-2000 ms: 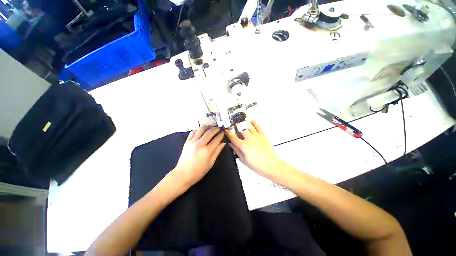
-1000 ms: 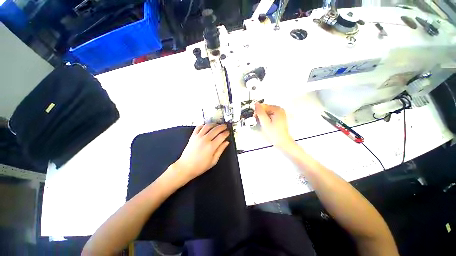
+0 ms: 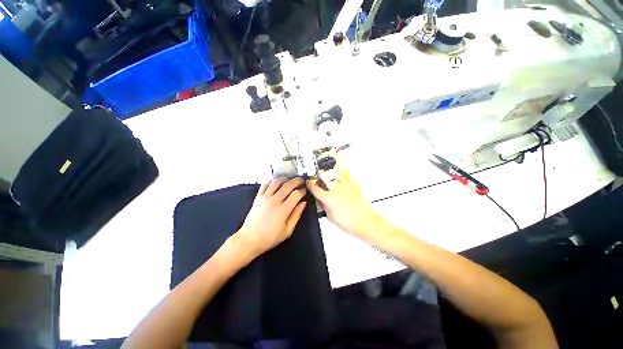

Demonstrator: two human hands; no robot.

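A black panel (image 3: 212,225) lies on the white table in front of me, its near part running over my lap. My left hand (image 3: 275,215) lies on its right part with fingertips at the far edge. My right hand (image 3: 345,204) is at the right edge, its fingertips close to my left fingertips at the presser foot (image 3: 309,170). The right fingers seem to pinch the panel's edge, but the contact is too small and blurred to tell clearly. The white sewing machine (image 3: 382,88) stands beyond.
A thick black stack with a small label (image 3: 85,177) sits at the table's left. Red-handled snips (image 3: 461,176) lie under the machine arm by a thin black cable (image 3: 417,195). A blue crate (image 3: 154,73) stands behind the white table (image 3: 116,286).
My right hand has come down from the parts beside the needle to the panel's edge, close to my left fingertips. The left hand stays on the panel. The view has shifted slightly.
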